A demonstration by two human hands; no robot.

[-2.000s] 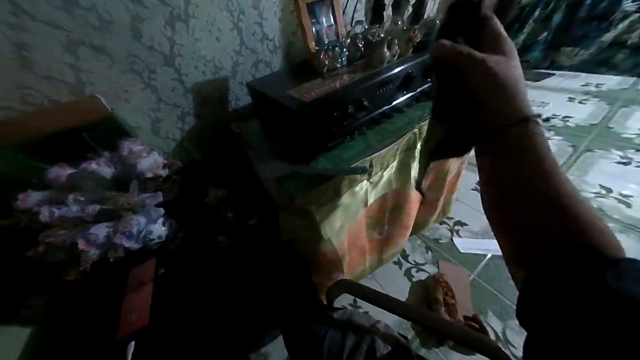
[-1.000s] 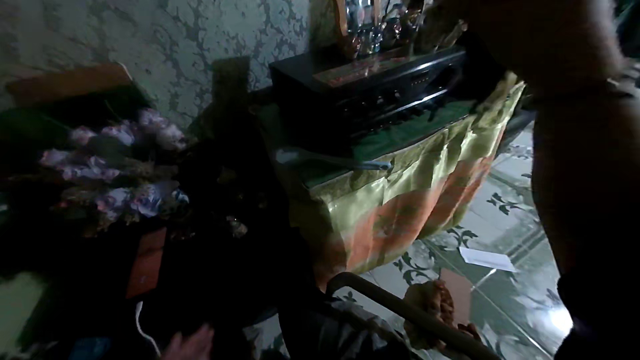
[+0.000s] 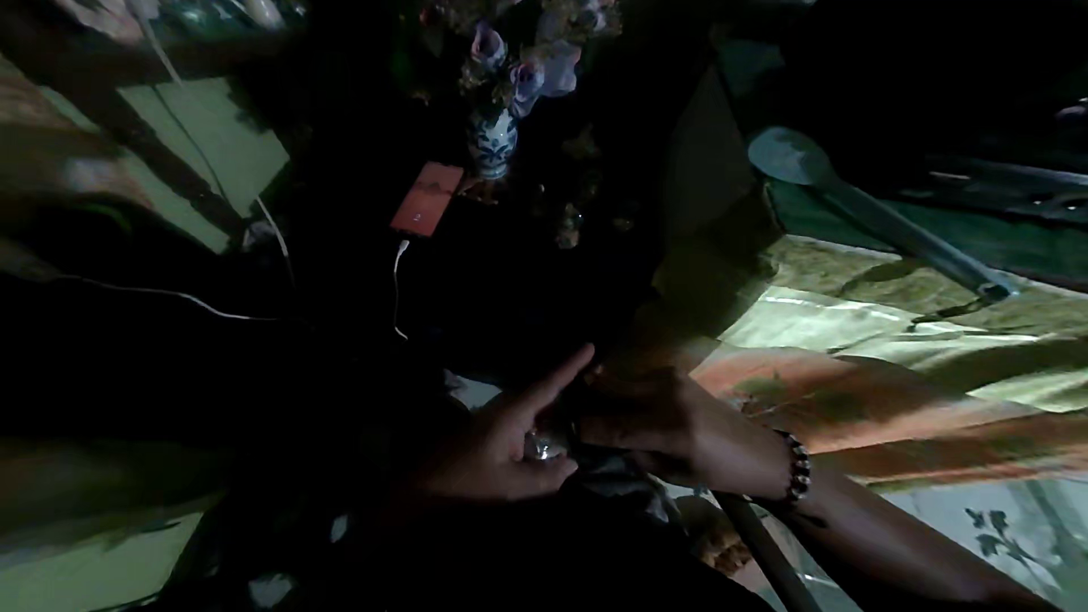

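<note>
At the lower middle of the head view, my left hand (image 3: 510,446) holds a small shiny, clear-looking object (image 3: 544,445), its index finger stretched out. My right hand (image 3: 671,425), with a beaded bracelet (image 3: 797,466) at the wrist, meets the left from the right side. Its fingers are bent and in deep shadow, so what they hold cannot be told. Beyond the hands, an orange-red phone or power bank (image 3: 427,200) lies on a dark surface with a white cable (image 3: 396,289) plugged in. Several small figurines or ornaments (image 3: 569,225) stand to its right.
A blue and white vase (image 3: 493,143) with pale purple flowers (image 3: 529,76) stands at the top. To the right, a long-handled ladle or spoon (image 3: 884,212) lies along the edge of a cloth-covered stand (image 3: 867,391). A dark metal bar (image 3: 765,552) runs below my right wrist.
The view has swung left and down. My right hand has come down from the ornaments above the black stereo unit to my left hand. A small shiny object now shows in the left.
</note>
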